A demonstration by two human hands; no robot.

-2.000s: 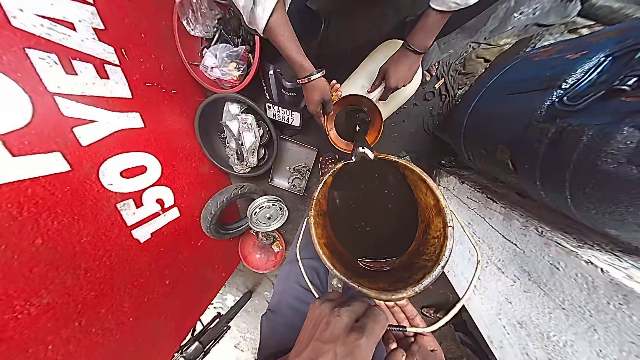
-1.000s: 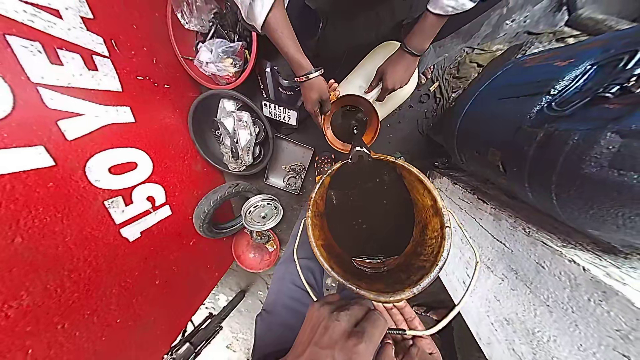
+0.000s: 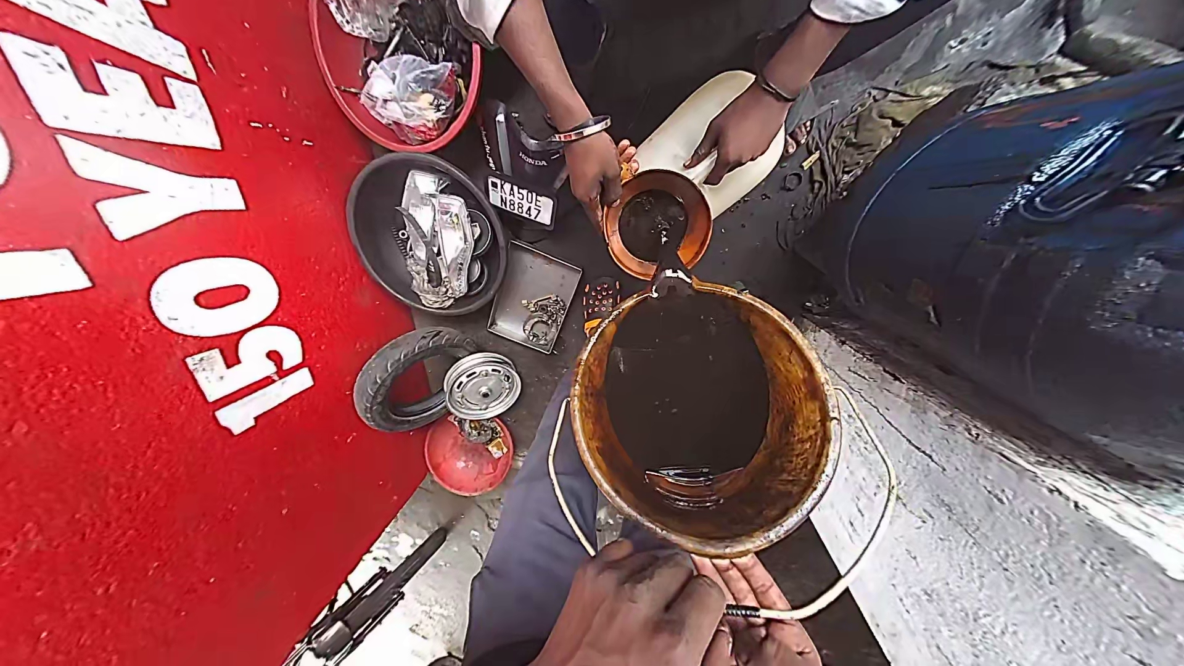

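Note:
A stained bucket (image 3: 805,388) of dark oil-like liquid is tilted away from me. The liquid runs over its far lip into an orange funnel (image 3: 699,218). My left hand (image 3: 634,606) is closed at the bucket's near underside, though its exact hold is hidden. Beside it, my right hand (image 3: 763,601) supports the bucket from beneath, near the black-wound end of the wire handle (image 3: 883,518). A person's hand (image 3: 594,171) grips the funnel's edge, and that person's other hand (image 3: 740,134) rests on a pale plastic jerrycan (image 3: 754,176) lying under the funnel.
A blue drum (image 3: 1008,222) stands right, above a whitish ledge (image 3: 999,518). A red painted wall (image 3: 185,462) lies left. Between are a black basin (image 3: 365,199) of metal parts, a metal tray (image 3: 513,287), a tyre (image 3: 375,379), a wheel rim (image 3: 483,387), and red bowls (image 3: 467,467).
Liquid keeps running from the bucket into the funnel. Both my hands and the other person's hands have stayed in nearly the same places.

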